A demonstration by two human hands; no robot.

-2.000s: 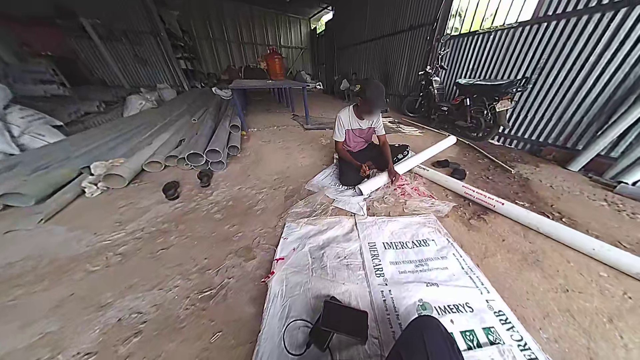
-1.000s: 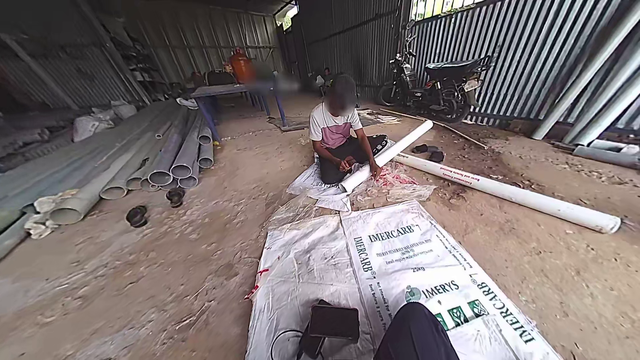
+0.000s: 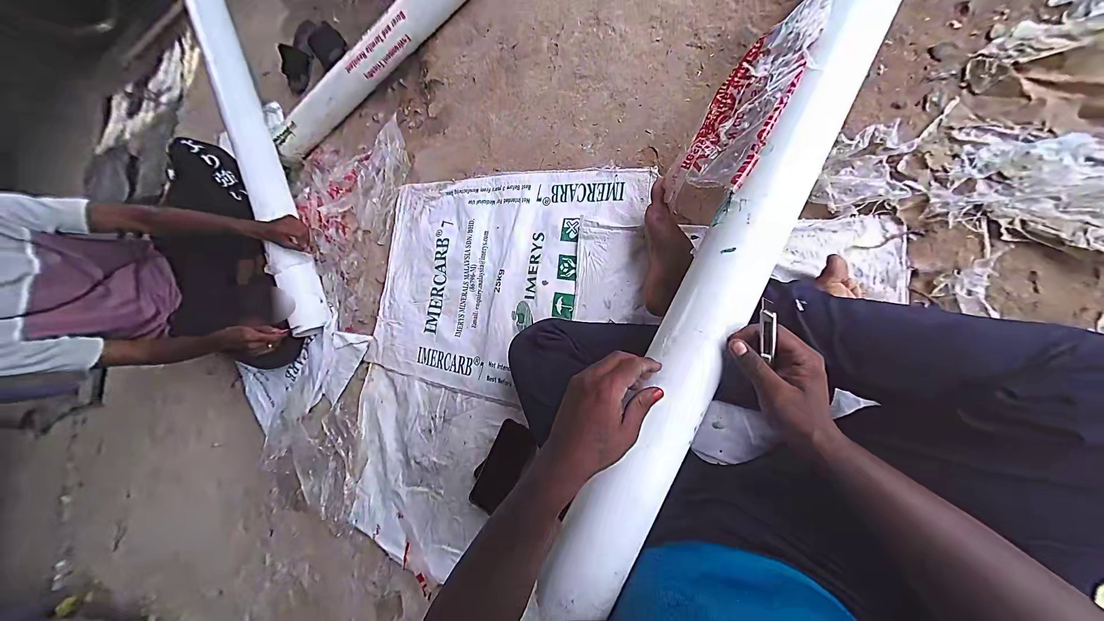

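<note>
A long white plastic pipe (image 3: 733,285) lies diagonally across my lap, with small green marks on its surface. My left hand (image 3: 604,414) rests on the pipe's left side, fingers bent and thumb a little apart from them, with no object visible in it. On the other side of the pipe, my right hand (image 3: 780,371) holds a small flat metal tool (image 3: 768,335) upright between thumb and fingers; its exact kind is unclear. Clear plastic wrap with red print (image 3: 742,112) hangs along the pipe's upper part.
Printed white woven sacks (image 3: 466,285) cover the ground. A dark phone-like device (image 3: 503,466) lies near my left forearm. At left, a seated person (image 3: 95,276) handles another white pipe (image 3: 237,112). A third pipe (image 3: 371,73) lies beyond. Torn plastic (image 3: 1018,172) lies at upper right.
The view has swung down and turned strongly. Both my hands and a white pipe across my lap are now in view; neither showed in the earlier frames.
</note>
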